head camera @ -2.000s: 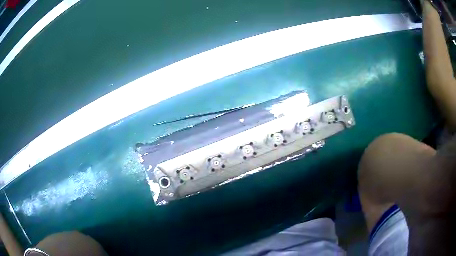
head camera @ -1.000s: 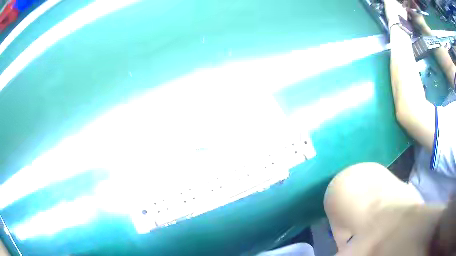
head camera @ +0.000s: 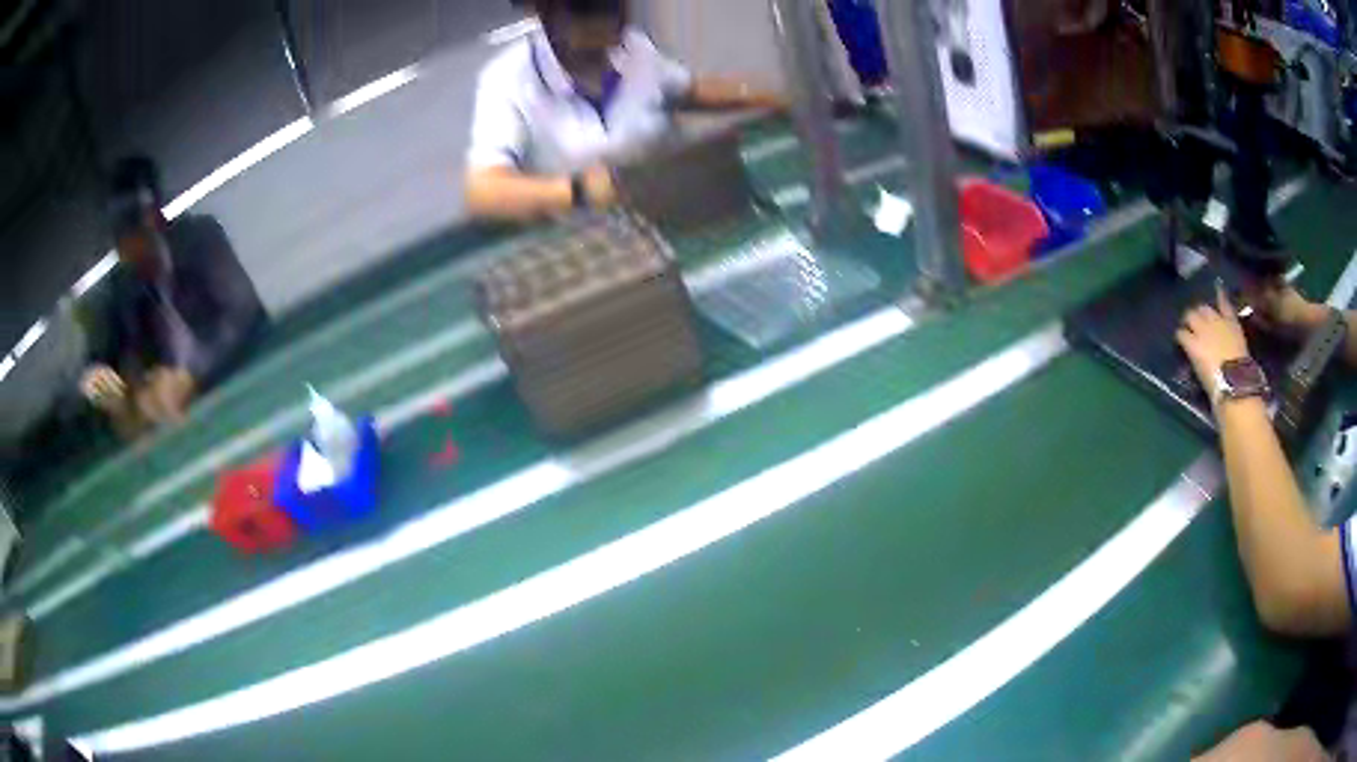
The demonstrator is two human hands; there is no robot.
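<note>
Neither of my hands shows in the picture. A blurred patch of skin (head camera: pixel 1265 741) is cut off at the bottom right edge; whose it is, I cannot tell. The green bench surface (head camera: pixel 714 633) with white lengthwise strips lies nearest in front of me. A tall brown-grey ribbed block (head camera: pixel 603 357) stands farther back on it. A clear flat tray (head camera: pixel 781 290) lies to the right of the block. The silver bar is not in view.
A red bin (head camera: pixel 250 509) and a blue bin (head camera: pixel 350 491) holding a white bottle stand left. Metal uprights (head camera: pixel 926 164) rise behind. At right, another person's hands (head camera: pixel 1228 350) are over a black base plate (head camera: pixel 1124 335). Two people (head camera: pixel 543 127) sit across.
The view has swung up and away from the bar, which has left the picture. The people opposite, the ribbed block, bins and uprights have come into view.
</note>
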